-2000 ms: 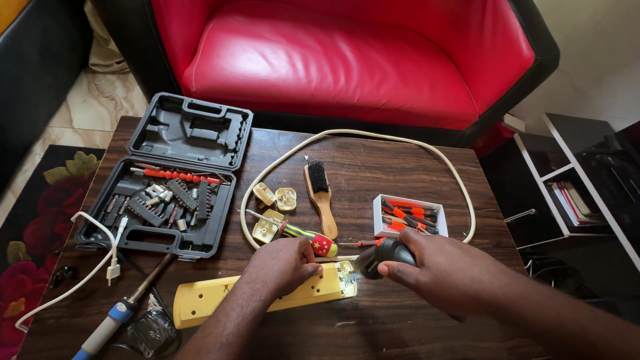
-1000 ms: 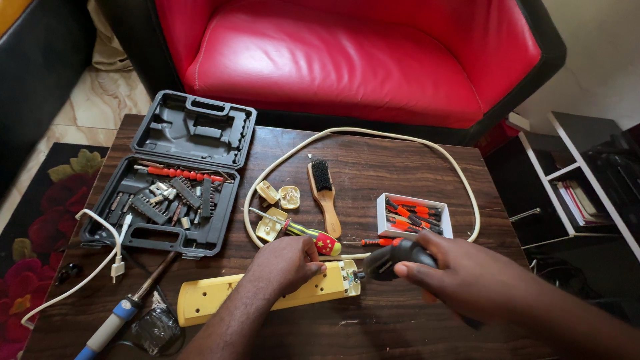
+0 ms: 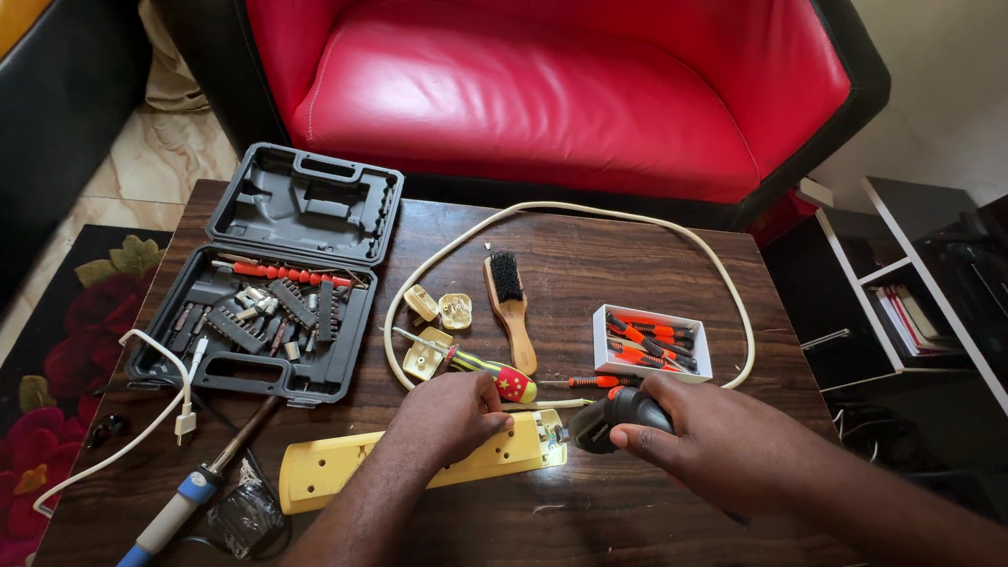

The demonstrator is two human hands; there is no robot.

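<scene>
A yellow plastic power strip (image 3: 339, 471) lies on the dark wood table, its right end open on metal contacts and wires. My left hand (image 3: 453, 421) rests on it near that end, fingers on its upper edge. My right hand (image 3: 693, 433) grips a black cordless screwdriver (image 3: 602, 429), whose tip is at the exposed contacts. Just behind my left hand lies a screwdriver with a red and yellow-green handle (image 3: 512, 382). A white cable (image 3: 543, 206) loops around a wooden-handled brush (image 3: 516, 331), opened plug parts (image 3: 427, 353) and a white box of small orange-black screwdrivers (image 3: 602, 342).
An open black tool case (image 3: 366, 315) with bits stands at the left. Near it are a white cable with a plug (image 3: 185, 417), a soldering iron (image 3: 177, 500) and a plastic-wrapped bundle (image 3: 246, 520). A red armchair (image 3: 512, 102) stands behind the table, black shelves (image 3: 858, 315) at the right.
The screwdriver tip and my right hand have shifted slightly relative to the strip's open end. My left hand stays on the strip.
</scene>
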